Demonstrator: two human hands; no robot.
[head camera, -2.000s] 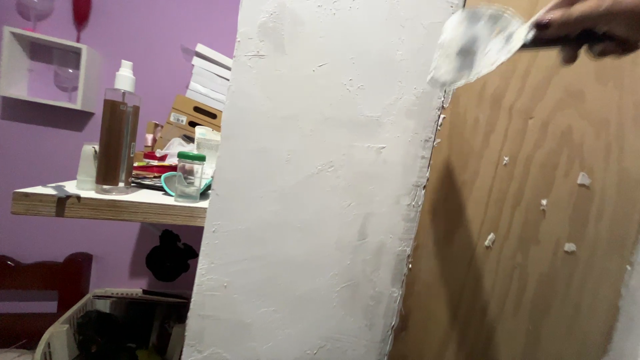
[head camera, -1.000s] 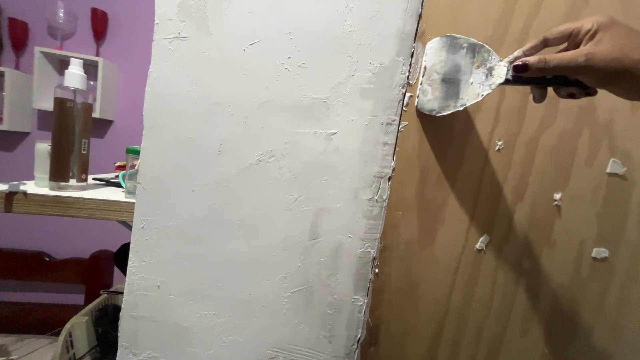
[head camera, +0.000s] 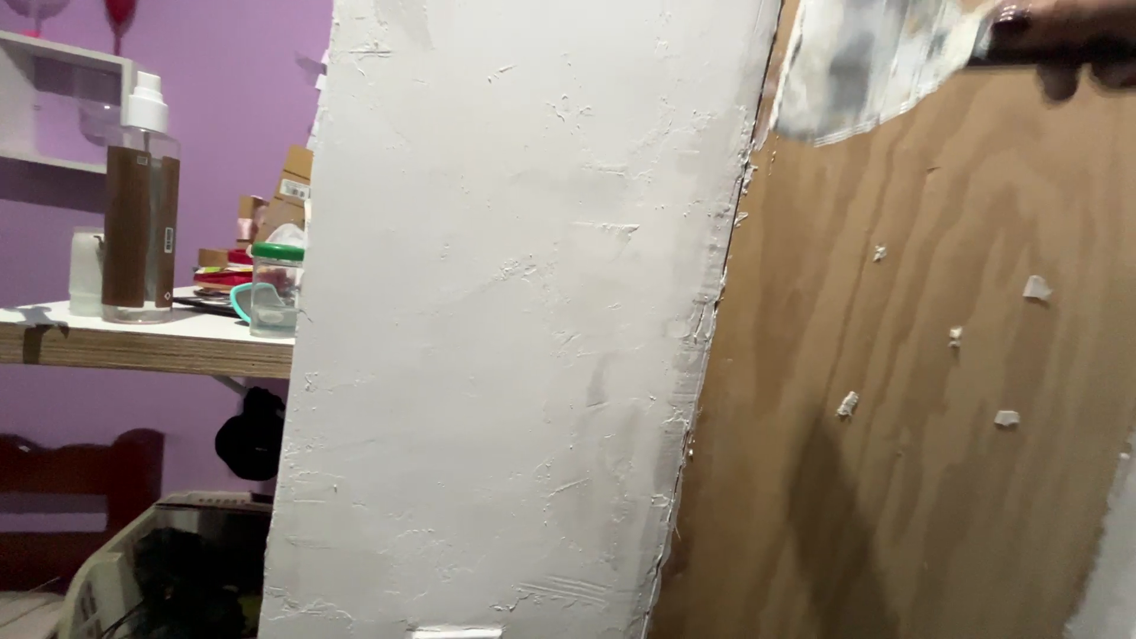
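At the top right my right hand (head camera: 1056, 44) is closed around the dark handle of a putty knife (head camera: 861, 75). Its broad blade, smeared with white and grey filler, lies over the right edge of a tall white plastered surface (head camera: 515, 311) or just beside it; contact cannot be told. That surface bears ridges, small lumps and grey damp-looking patches. Brown wood-grained board (head camera: 932, 497) stands to its right, with several bits of white filler stuck on it. My left hand is out of view.
On the left, a shelf (head camera: 177, 353) holds a spray bottle (head camera: 140, 222), a green-lidded jar (head camera: 277, 293) and boxes. Below are a black object (head camera: 252, 435), a basket (head camera: 106, 559) with dark contents and dark red wooden furniture (head camera: 133, 479). A white wall cubby (head camera: 67, 49) hangs above.
Compared with one second ago, the putty knife and my right hand appear higher in the view, partly cut off by the top edge. The view has also shifted, showing more of the shelf again.
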